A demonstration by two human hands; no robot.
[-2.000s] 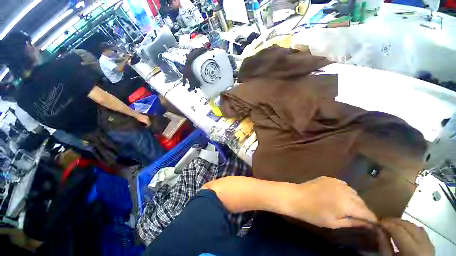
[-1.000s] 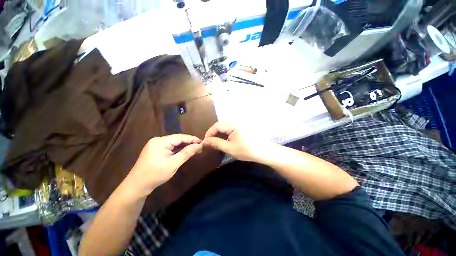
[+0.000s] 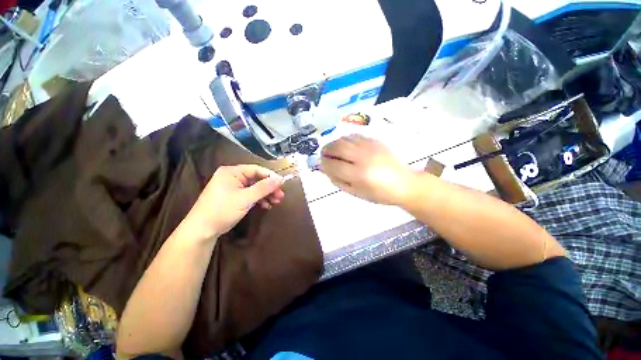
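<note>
The brown fabric (image 3: 274, 246) lies left of and below the needle area of the white sewing machine (image 3: 337, 42). My left hand (image 3: 242, 195) is over the brown fabric with thumb and fingertips pinched on a thin pale cord (image 3: 292, 174), which reaches toward the presser foot (image 3: 302, 145). My right hand (image 3: 362, 169) is just right of the presser foot, fingers curled and bunched. What its fingertips hold, if anything, is hidden. A small orange-red tool (image 3: 357, 119) shows behind the right hand.
An open cardboard box (image 3: 497, 169) with black items and white round pieces sits at the right. A dark rod (image 3: 478, 159) pokes from it beside a small brown square (image 3: 434, 167). Plaid fabric (image 3: 597, 232) hangs at the right. A black strap (image 3: 410, 49) drapes over the machine.
My hands were together over the brown fabric and are now apart. The right hand has moved up and right beside the presser foot. The left stays over the cloth. The view is closer to the machine.
</note>
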